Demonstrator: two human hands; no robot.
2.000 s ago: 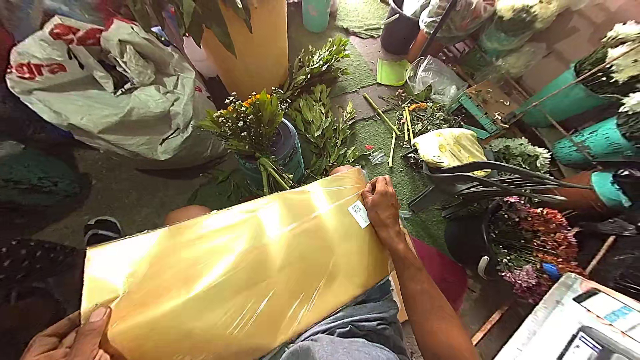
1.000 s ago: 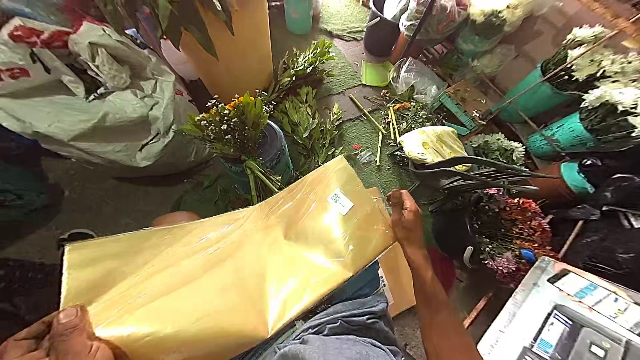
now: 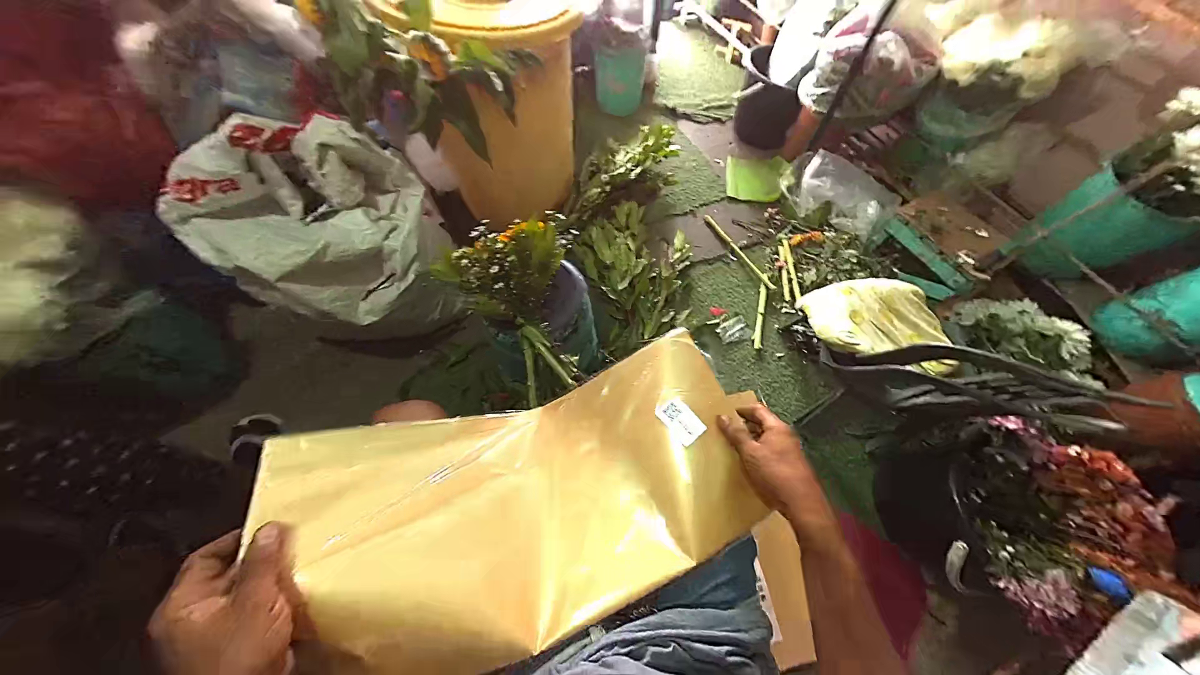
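Note:
A glossy gold wrapping sheet (image 3: 450, 525), in clear plastic with a white printed label (image 3: 681, 422), lies across my lap. At its lower left end my left hand (image 3: 230, 600) grips the edge, thumb on top. My right hand (image 3: 764, 459) pinches the right edge just beside the label, with its other fingers hidden in part. The sheet bends upward between the hands and shows creases. Below my right forearm, a brown cardboard piece (image 3: 786, 591) shows beside my lap.
Beyond the sheet stands a bucket (image 3: 574, 314) of small flowers, near leafy branches (image 3: 633, 262). A large pale sack (image 3: 319, 234) and a yellow bin (image 3: 525, 122) are behind. Cut stems (image 3: 759, 314) lie on green matting. At right are a black bucket (image 3: 914, 506) and colourful flowers (image 3: 1078, 525).
My right hand, lying over the sheet's upper right corner two seconds ago, is now lower on its right edge. The once flatter sheet has become bent and creased. The view has shifted left.

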